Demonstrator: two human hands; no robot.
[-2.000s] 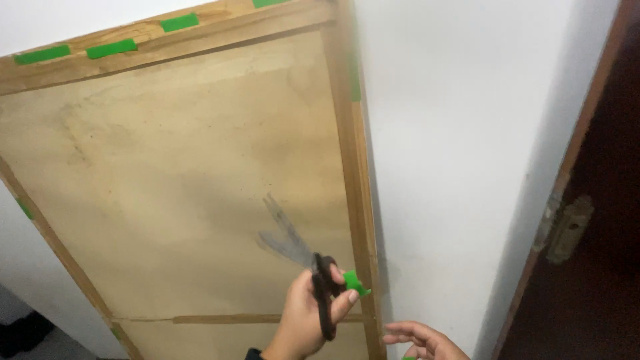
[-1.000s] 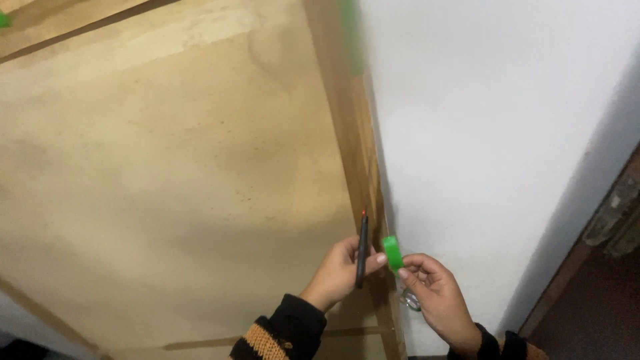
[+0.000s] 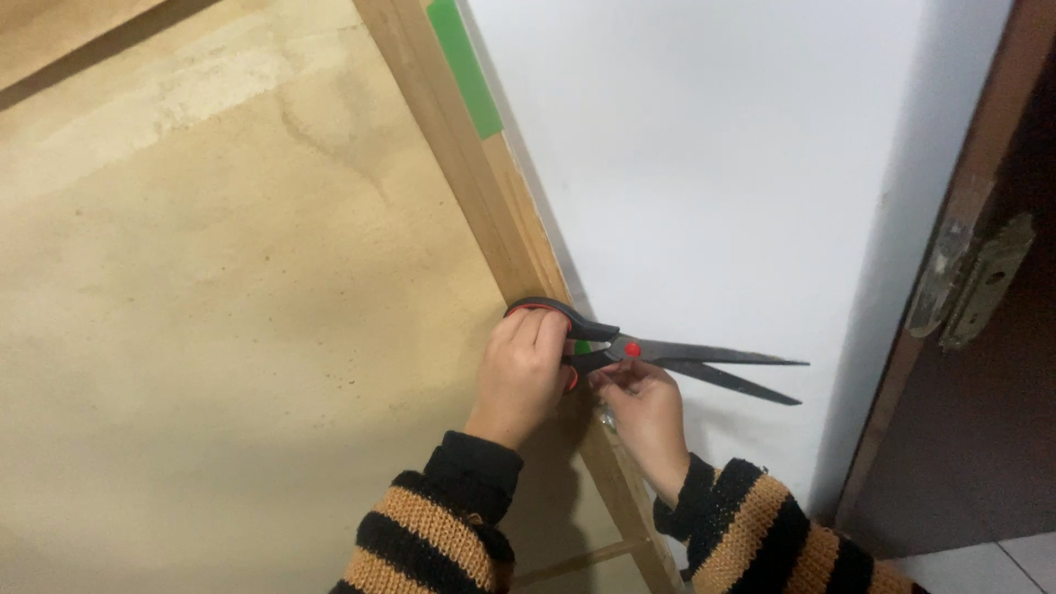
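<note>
My left hand [image 3: 521, 367] is closed around the handles of black and red scissors [image 3: 633, 349], whose blades stand slightly apart and point right across the white wall. A small piece of green tape [image 3: 582, 346] shows between the scissor handles, at the edge of the wooden frame [image 3: 528, 239]. My right hand [image 3: 648, 412] is just below the pivot, thumb and fingertips together near the frame's edge; whether they pinch the tape is hidden. Higher up, a longer green tape strip [image 3: 466, 70] is stuck along the same edge.
A tan panel [image 3: 247, 330] fills the frame on the left. The white wall [image 3: 709, 181] rises right behind the frame. At the far right is a dark door [image 3: 973, 437] with a metal lock plate [image 3: 987, 280]. Floor tiles [image 3: 973, 569] show at the bottom right.
Two seconds ago the scissors pointed up and left over the panel; now they point right. My right hand has come in beside my left at the frame's edge. The view has moved closer.
</note>
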